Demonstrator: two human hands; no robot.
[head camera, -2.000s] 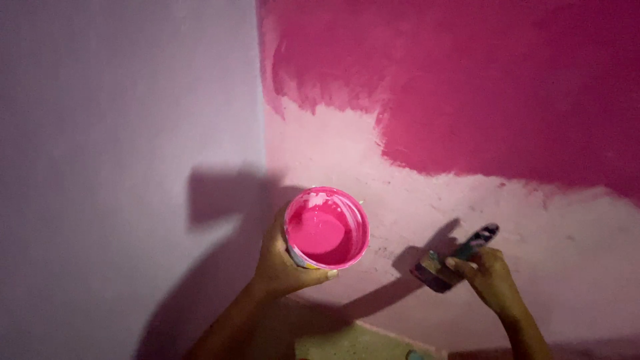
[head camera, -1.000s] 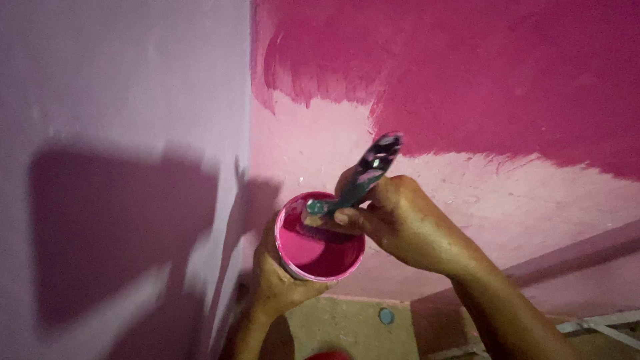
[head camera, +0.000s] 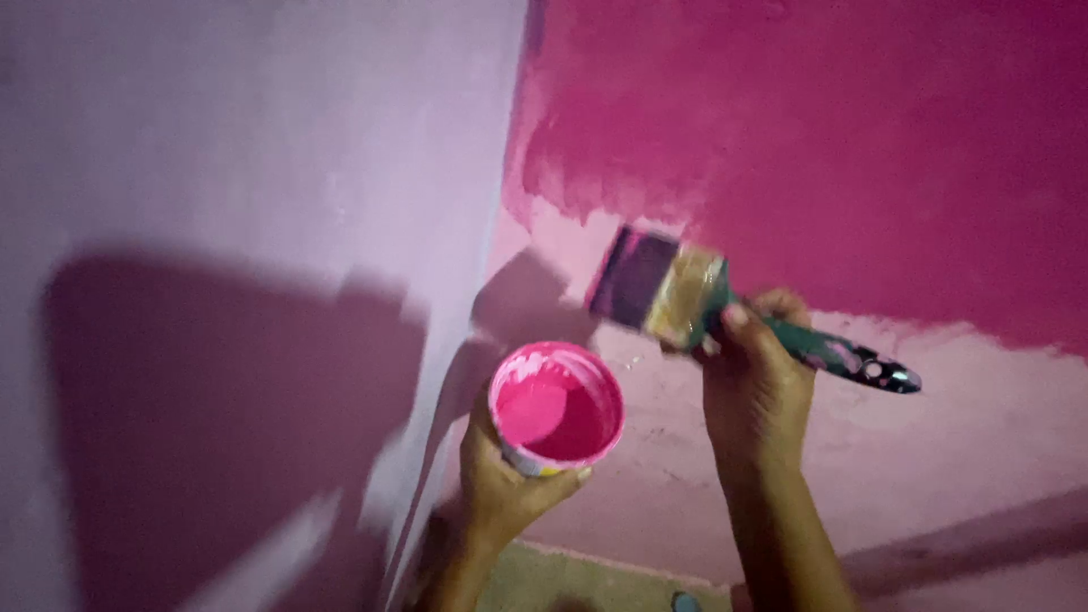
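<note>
My left hand (head camera: 510, 493) grips a small round tub of bright pink paint (head camera: 557, 408) from below and the side, its open top facing me. Up and to the right of the tub, my right hand (head camera: 761, 382) is closed around a wide paintbrush (head camera: 680, 289) with a dark green, paint-spotted handle and a metal ferrule. The brush's dark bristles, edged with pink, point left, above the tub's rim. Behind both hands stands a wall (head camera: 850, 170), deep pink above and pale pink below, with a ragged border between the two colours.
A pale lilac wall (head camera: 255, 127) meets the pink wall at a corner on the left and carries large shadows. At the bottom, a tan floor (head camera: 544, 578) shows, with a small bluish round object (head camera: 684, 602) on it.
One second ago the brush was dipped in the tub, its handle pointing up; now it is out, above and right of the tub, with its bristles pointing left. The left hand still holds the tub.
</note>
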